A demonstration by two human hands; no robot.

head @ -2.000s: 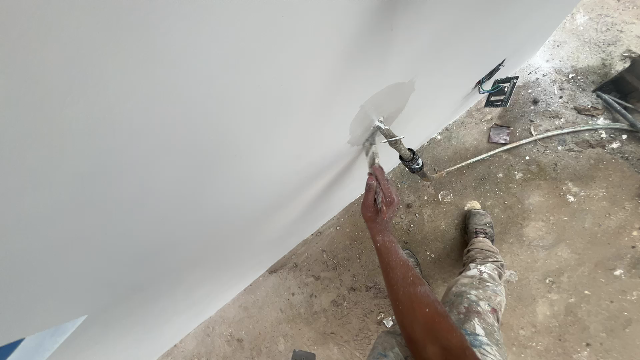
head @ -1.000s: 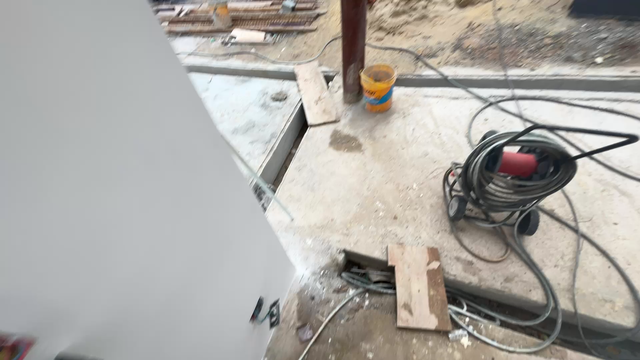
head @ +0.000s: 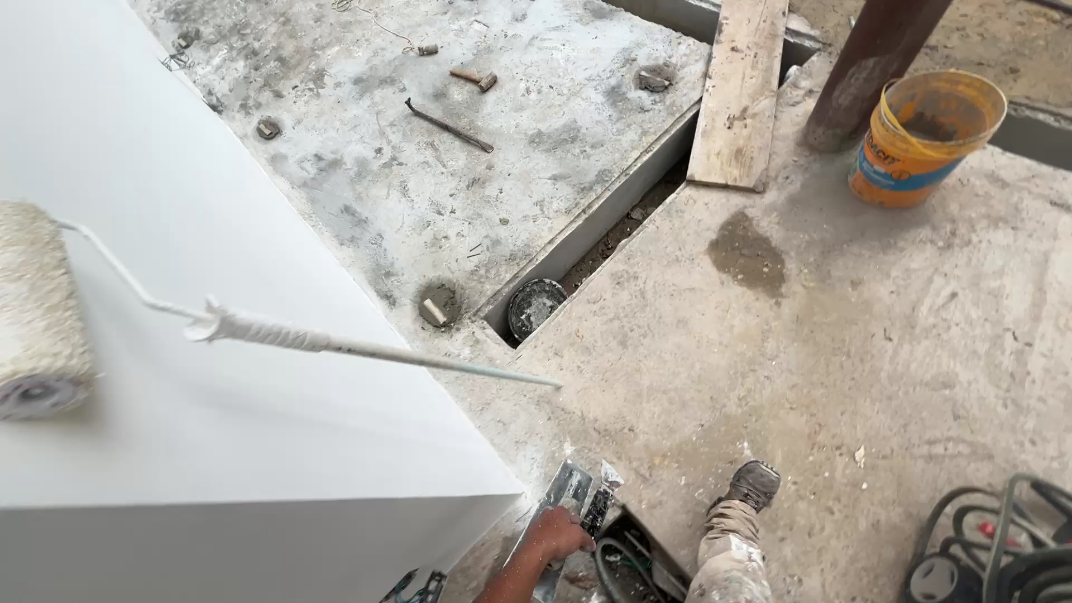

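My left hand [head: 554,536] is at the bottom centre, closed around a steel plastering trowel [head: 572,486] and a putty knife [head: 601,500] with a dark, paint-spattered handle. Both blades point away from me, side by side, just beyond the corner of the white wall [head: 318,444]. At the left, a shaggy paint roller [head: 42,310] is close to the camera in front of the wall. Its long pole [head: 394,354], wrapped near the frame end, slants down toward the floor. My right hand is out of view.
A floor channel [head: 603,226] holds a round black lid or container [head: 536,308]. A plank [head: 737,100] bridges it near an orange bucket [head: 892,159] and a steel post [head: 875,67]. A hammer [head: 476,79] and a bar [head: 448,126] lie beyond. Coiled hoses [head: 1005,536] are at lower right.
Two seconds ago a hand was at a grey patch on the wall with a tool; that patch is out of view now. The view has swung to the wall's corner and the outer floor.
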